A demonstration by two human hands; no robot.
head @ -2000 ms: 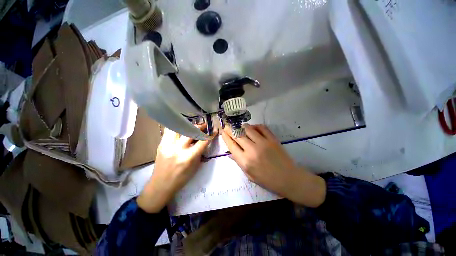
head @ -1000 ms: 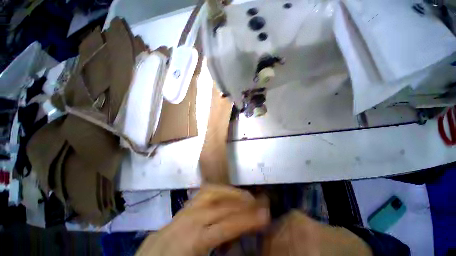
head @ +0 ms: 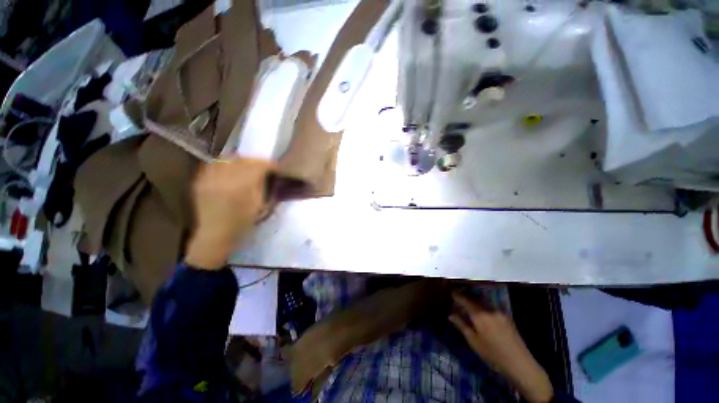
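A long brown fabric band [head: 355, 323] lies across my lap, below the table edge. My right hand [head: 497, 338] is at the band's right end, fingers bent; a firm grip on it cannot be made out. My left hand [head: 225, 205] is blurred, over the stacked brown pieces [head: 162, 169] left of the machine. A dark patch shows at its fingertips; whether it holds a piece is unclear. The presser foot area [head: 418, 153] of the sewing machine is brightly lit, with no hand at it.
A white oval device [head: 344, 86] stands left of the needle, with a pale flat piece [head: 272, 110] on the brown stack. White sheets [head: 662, 86] drape over the machine arm. A teal phone [head: 609, 354] lies at lower right. Red handles [head: 711, 228] show at the right rim.
My hands have separated: the left moved up and left to the stack, the right stayed low over my lap. The brown band no longer hangs from the table by the needle; a band lies on my lap.
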